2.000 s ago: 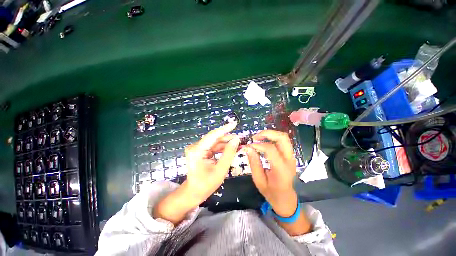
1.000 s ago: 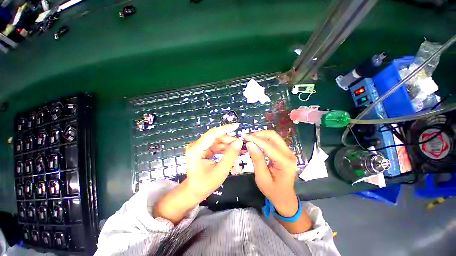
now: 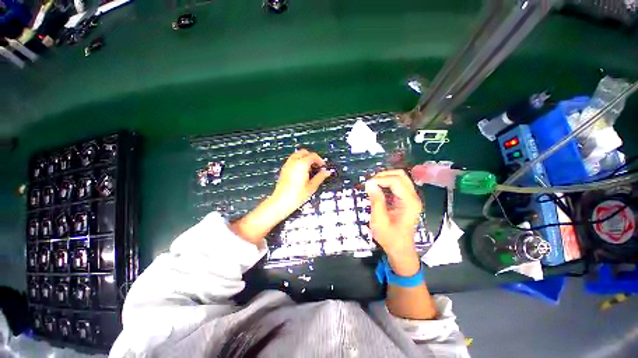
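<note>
My left hand (image 3: 295,183) is over the middle of the clear gridded tray (image 3: 245,157), its fingertips around a small dark unit (image 3: 323,170) at or just above the tray. My right hand (image 3: 395,206), with a blue wrist strap, is over the tray's right part, thumb and forefinger near each other; I cannot tell whether a tiny part is between them. Small white parts (image 3: 325,227) cover the near part of the tray. A pink syringe (image 3: 434,175) with a green cap lies at the tray's right edge.
A black blister tray (image 3: 105,241) holding units is at left. White tissues (image 3: 364,138) lie on and beside the clear tray. A metal post (image 3: 476,63) slants behind. At right are a blue controller (image 3: 518,150), a blue bin (image 3: 559,129), a glass jar (image 3: 500,245) and a hose.
My hands were together at the tray's middle and have moved apart. The left has moved forward to the dark unit, the right a little to the right.
</note>
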